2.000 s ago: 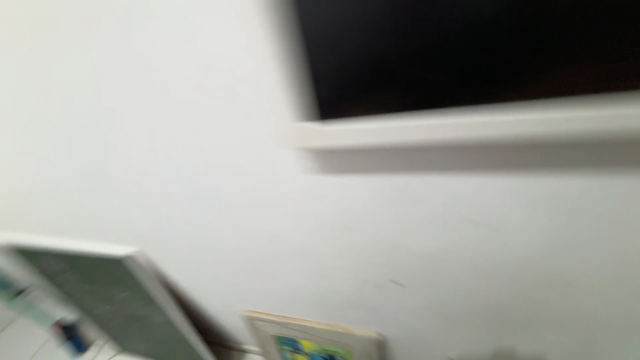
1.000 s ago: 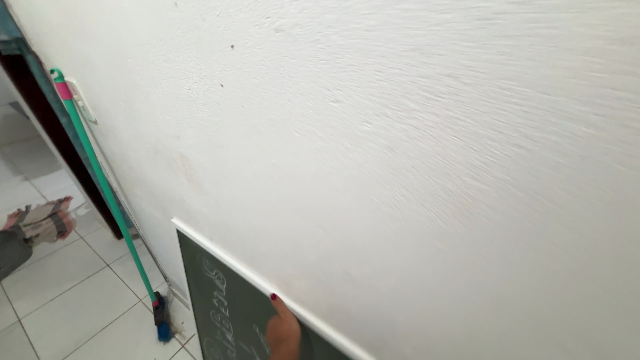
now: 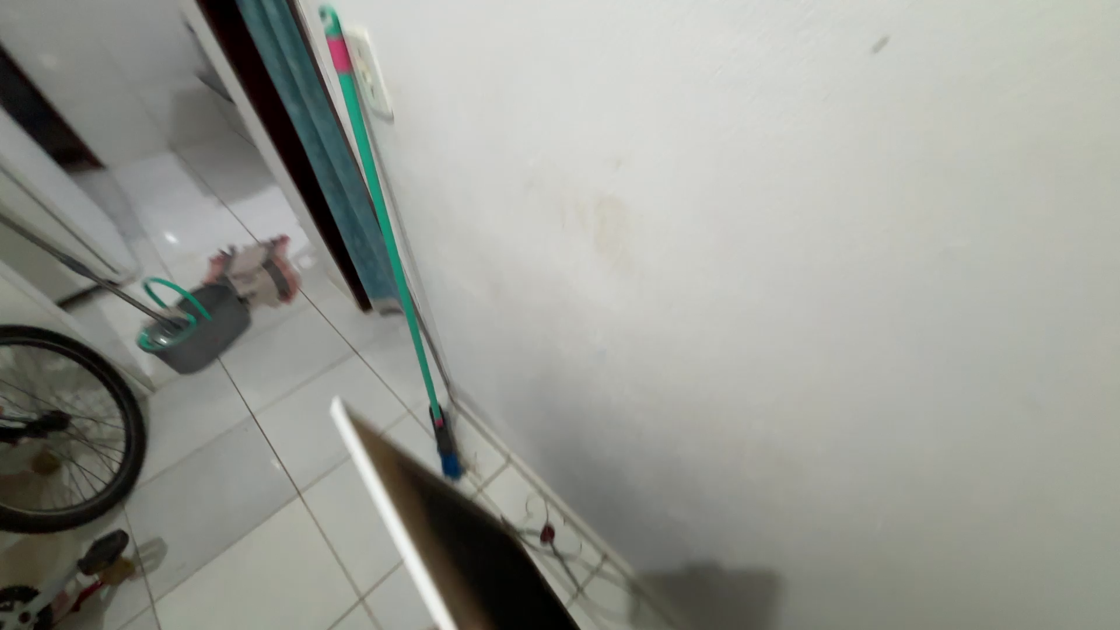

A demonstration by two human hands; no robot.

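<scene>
A white-framed board (image 3: 472, 534), seen nearly edge-on with its dark brown back toward the wall, stands tilted at the bottom centre of the head view. Its lower part runs out of the frame. Neither my left hand nor my right hand shows clearly; whatever holds the board is below the view. Behind its upper corner, a broom with a green handle (image 3: 385, 227) leans against the white wall, its blue bristles on the tiled floor. A thin cable with a dark red piece (image 3: 548, 533) lies on the floor by the wall.
A grey mop bucket (image 3: 203, 331) with a green handle stands on the tiles at the left, beside a crumpled cloth (image 3: 262, 271). A bicycle wheel (image 3: 131, 429) is at the left edge. A teal curtain (image 3: 324, 157) hangs in the doorway, near a wall socket (image 3: 369, 74).
The board, flat near the wall with a hand on its top edge a second ago, is now turned away from the wall. That hand has left view. The view has swung left.
</scene>
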